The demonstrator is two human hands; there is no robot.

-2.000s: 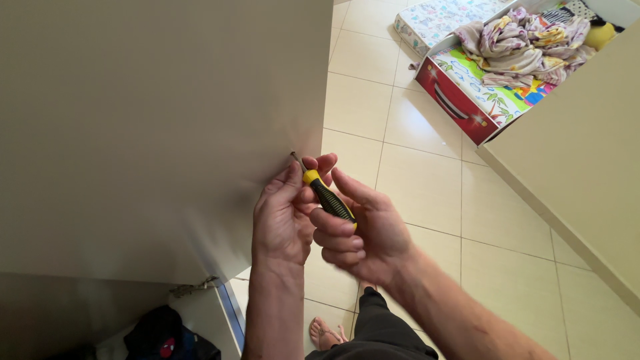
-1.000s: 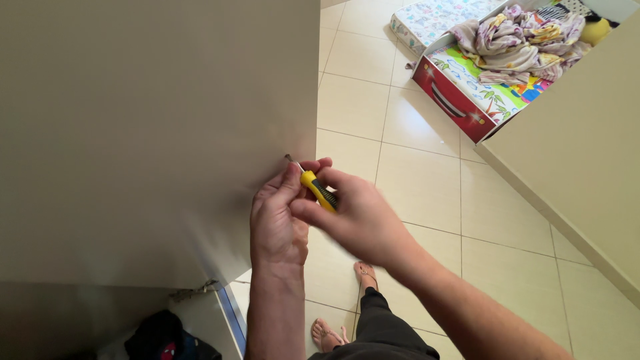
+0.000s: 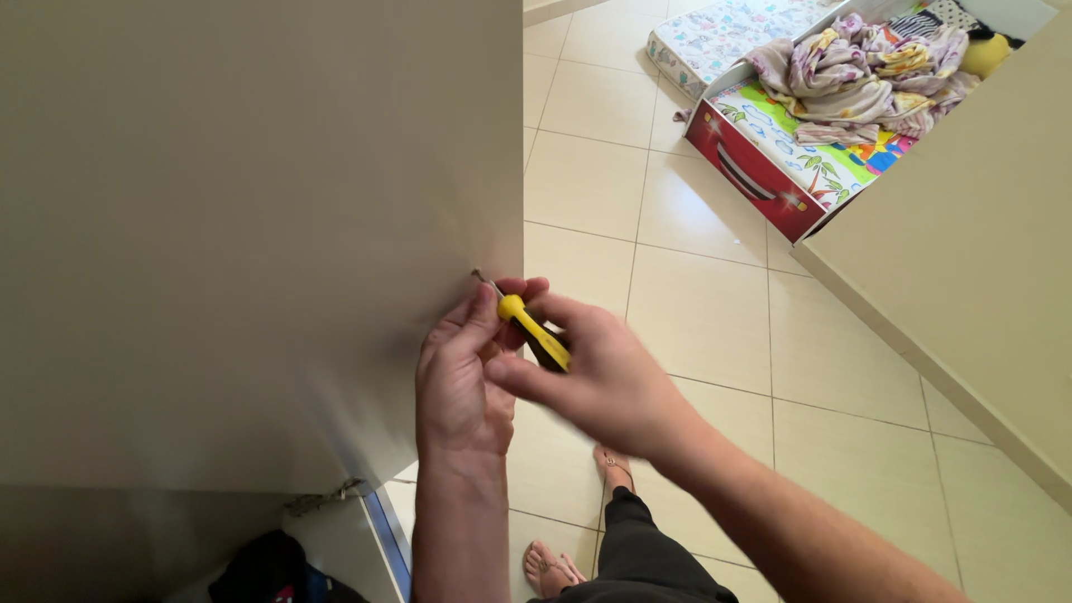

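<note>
Near the free edge of a grey cabinet door (image 3: 276, 209), a screw (image 3: 477, 273) stands at the door's surface. The shaft of a yellow and black screwdriver (image 3: 536, 332) points at it; whether the tip sits in the screw head is too small to tell. My left hand (image 3: 469, 368) has its thumb and fingers pinched around the shaft just behind the screw. My right hand (image 3: 586, 360) is around the handle, thumb below it and fingers above, slightly blurred. Some of my left fingers are hidden behind the handle.
A metal hinge (image 3: 327, 497) joins the door to the cabinet, where dark cloth (image 3: 264, 569) lies low at the left. My sandalled feet (image 3: 548, 569) stand on the tiled floor (image 3: 712, 327). A child's bed (image 3: 754, 172), a mattress (image 3: 729, 42) and a wall (image 3: 971, 251) are at the right.
My right hand has turned around the screwdriver's handle; two seconds ago its fingers lay lower along it. My left hand has kept its pinch on the shaft. One foot has come into view.
</note>
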